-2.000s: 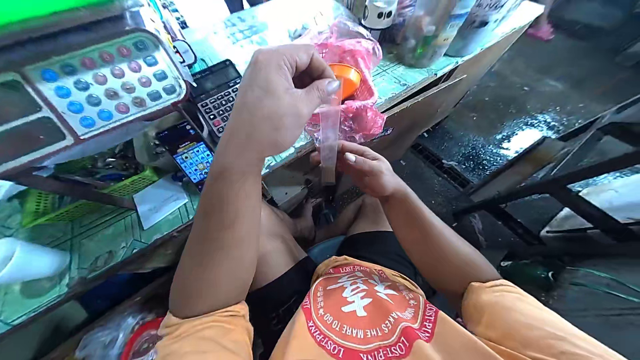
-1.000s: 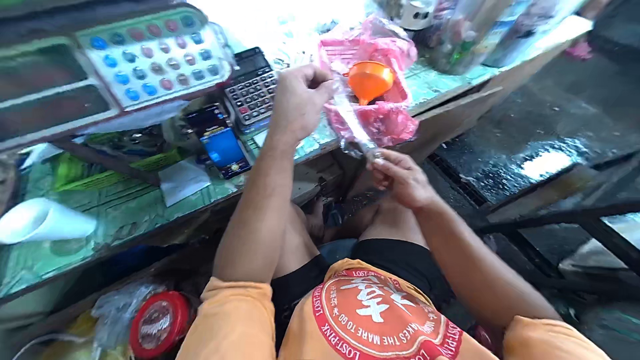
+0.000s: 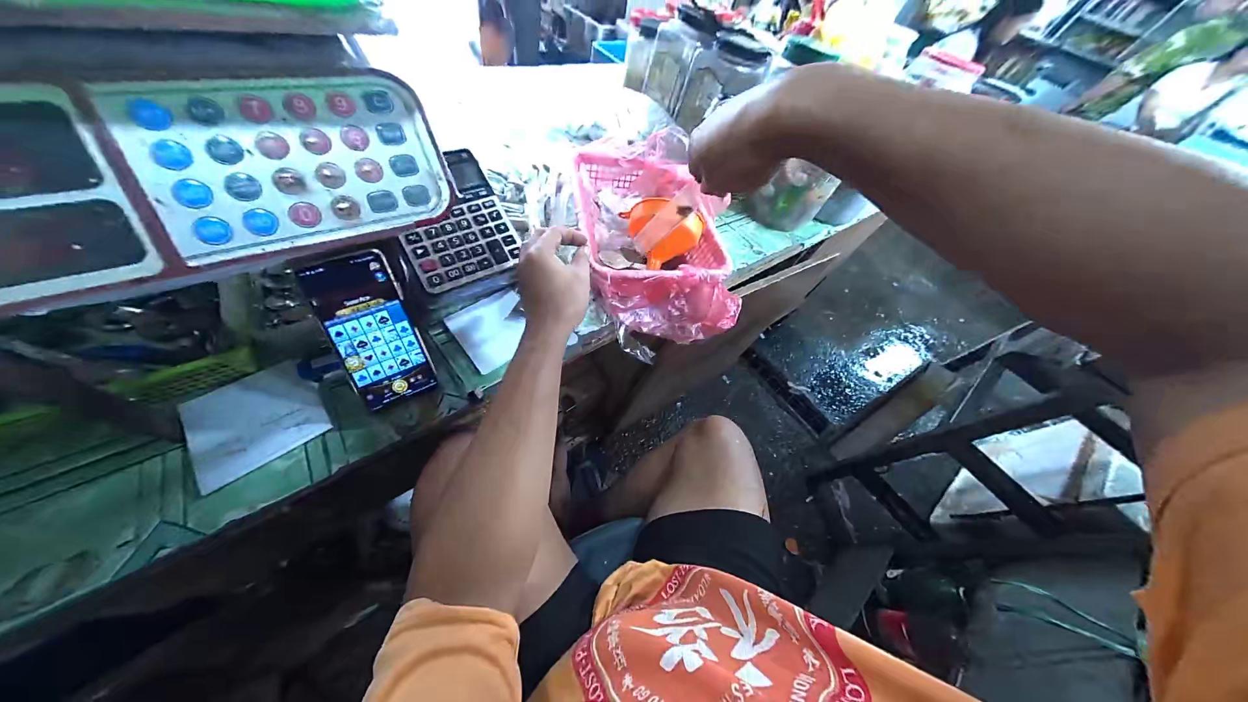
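Note:
A pink plastic basket (image 3: 725, 255) lined with thin pink plastic film stands at the counter's edge. Inside it lies an orange funnel (image 3: 667, 230). My left hand (image 3: 556, 278) is at the basket's left side, fingers bent near its rim; whether they pinch something cannot be told. Over the basket's right rear corner is my right hand (image 3: 736, 146), curled with the fingertips down and a clear plastic strip or bag (image 3: 678, 222) hanging below it across the funnel. The hand's own back hides what its fingers grip.
A calculator (image 3: 466, 239), a lit phone (image 3: 369, 331) and white papers (image 3: 255, 424) lie left of the basket. Above them juts a large keypad panel (image 3: 283, 166). Lidded jars (image 3: 707, 73) stand behind my right hand. A person (image 3: 985, 29) is at the far right back.
My right hand has moved from the front of the basket to above its rear corner. My left hand, raised beside the basket before, is lower at its left side. The view has shifted.

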